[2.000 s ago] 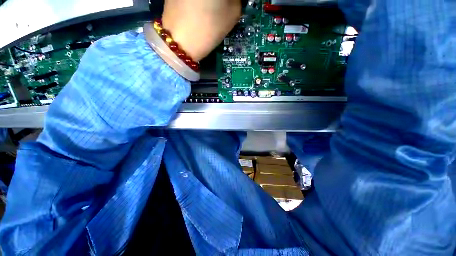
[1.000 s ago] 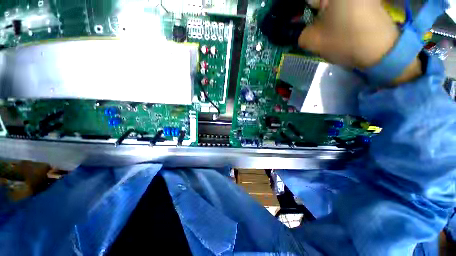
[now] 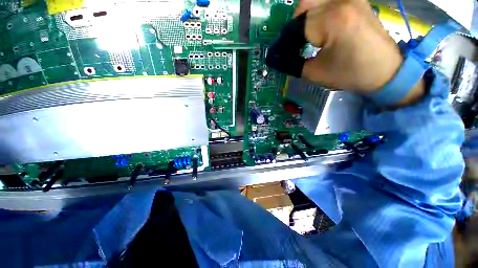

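Observation:
My right hand (image 3: 346,47) is over the right green circuit board (image 3: 264,104), with black covers on its fingertips and a blue strap at the wrist. The fingers are curled together; a small shiny bit shows by them, and I cannot tell whether it is held. A finned heatsink (image 3: 335,107) sits on that board below the hand. The left circuit board (image 3: 141,52) carries a long silver heatsink (image 3: 105,123) with a yellow edge. My left hand is not in view.
A silver conveyor rail (image 3: 225,180) runs along the near board edges. A dark chain (image 3: 226,158) shows in the gap between boards. Cardboard boxes (image 3: 270,196) stand below the rail. My blue sleeve (image 3: 414,157) covers the right side.
The view first swung onto boards with heatsinks, and the arm with the red bead bracelet left it. Since then the boards appear slightly lower, and my right hand stays over the right board.

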